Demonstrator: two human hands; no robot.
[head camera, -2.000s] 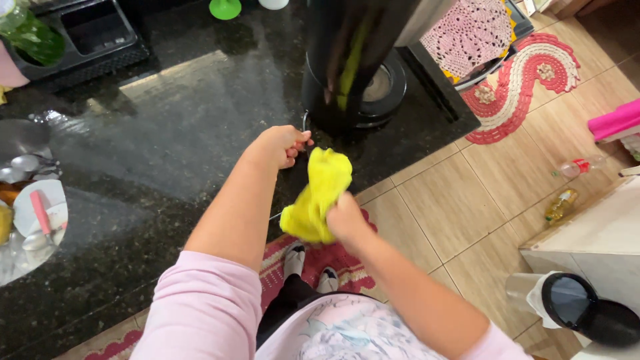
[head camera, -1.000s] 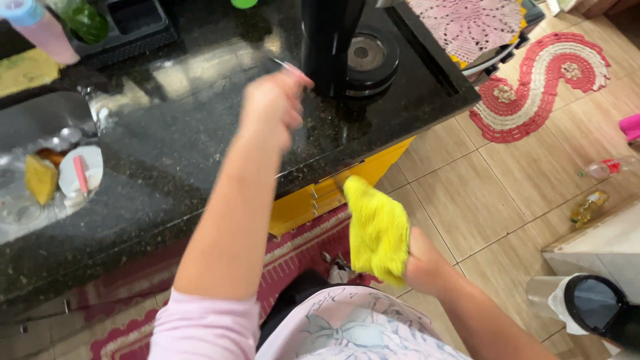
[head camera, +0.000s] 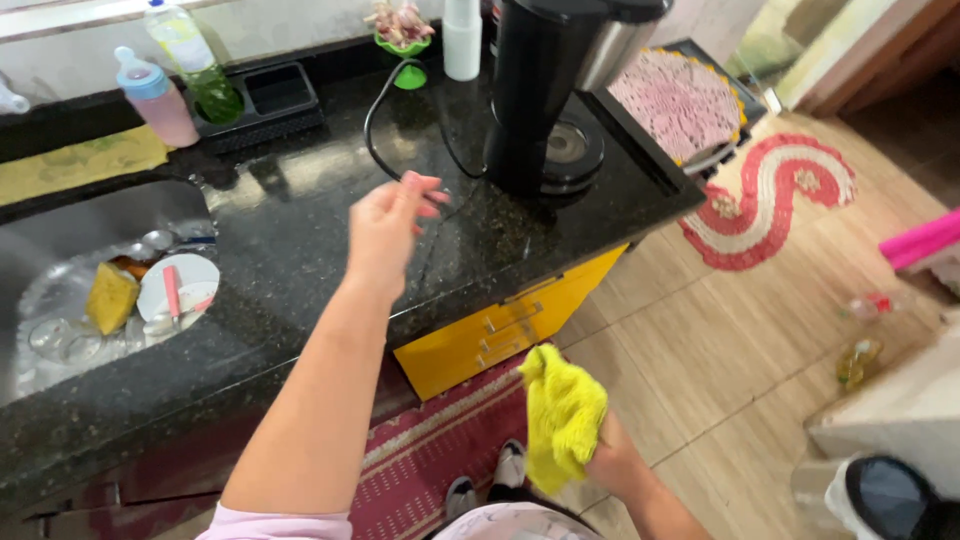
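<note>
My left hand (head camera: 390, 225) is over the dark stone counter (head camera: 300, 247), its fingers closed on a black power cord (head camera: 371, 135) that loops up and back behind the coffee maker. The black coffee maker (head camera: 525, 97) stands to the right of that hand, near the counter's right end, with its round warming plate (head camera: 566, 146) facing right. In my right hand (head camera: 619, 465) is a bunched yellow cloth (head camera: 562, 420), held in front of the yellow drawers (head camera: 510, 322), below counter height.
At left, the steel sink (head camera: 45, 255) holds a sponge (head camera: 112, 298), a white plate (head camera: 161, 281) and spoons. Bottles and a black organizer (head camera: 277, 94) line the back. A green garlic holder (head camera: 409, 75) and white cups (head camera: 461, 37) stand near the coffee maker. A lidded bin (head camera: 889, 495) is at lower right.
My left hand has moved away from the coffee maker's base, and a loop of black cord now shows above it. The yellow cloth has gone from the counter's edge to lower down, still in my right hand.
</note>
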